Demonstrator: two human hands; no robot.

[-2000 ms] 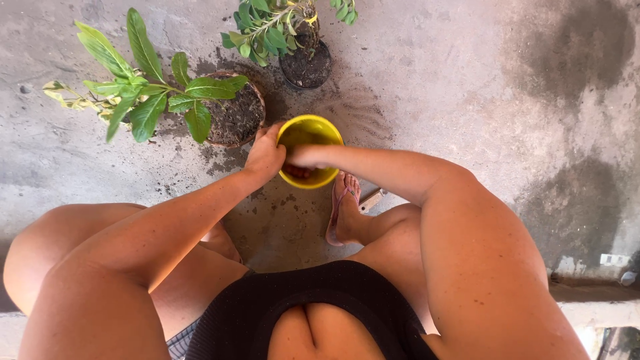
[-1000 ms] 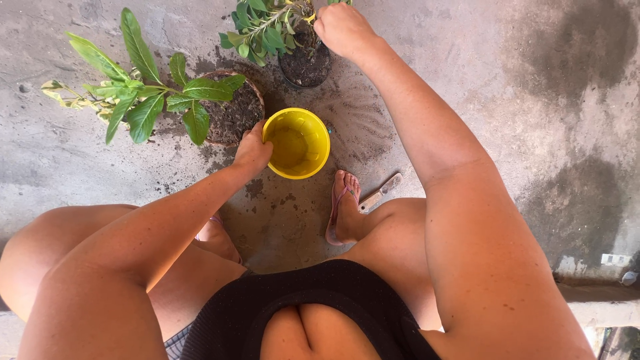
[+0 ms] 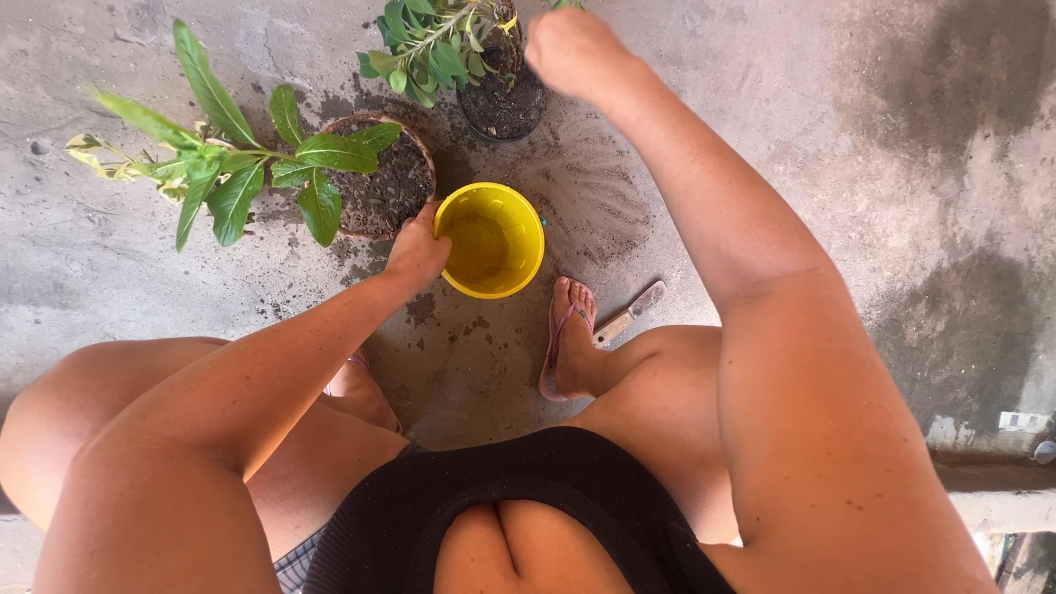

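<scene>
My left hand [image 3: 421, 247] grips the left rim of a yellow plastic pot [image 3: 490, 241], tilted so that its inside shows, with what looks like a little water at the bottom. Beside that hand stands a round pot of soil [image 3: 381, 186] with a broad-leaved green plant [image 3: 247, 165] leaning left. My right hand [image 3: 573, 51] is raised at the top, right of a leafy potted plant [image 3: 437, 54] in a small black pot [image 3: 503, 107]. Its fingers are curled and blurred; a bit of green shows just beyond them, and I cannot tell whether they hold it.
A small knife or spatula [image 3: 631, 313] with a worn handle lies on the concrete floor [image 3: 792, 107] beside my sandaled right foot [image 3: 571, 330]. Loose soil is smeared right of the yellow pot. Dark damp patches mark the floor at the right.
My right hand has come out of the yellow pot, where it was two seconds ago, up to the small potted plant, then a little right. My left hand stays on the pot's rim.
</scene>
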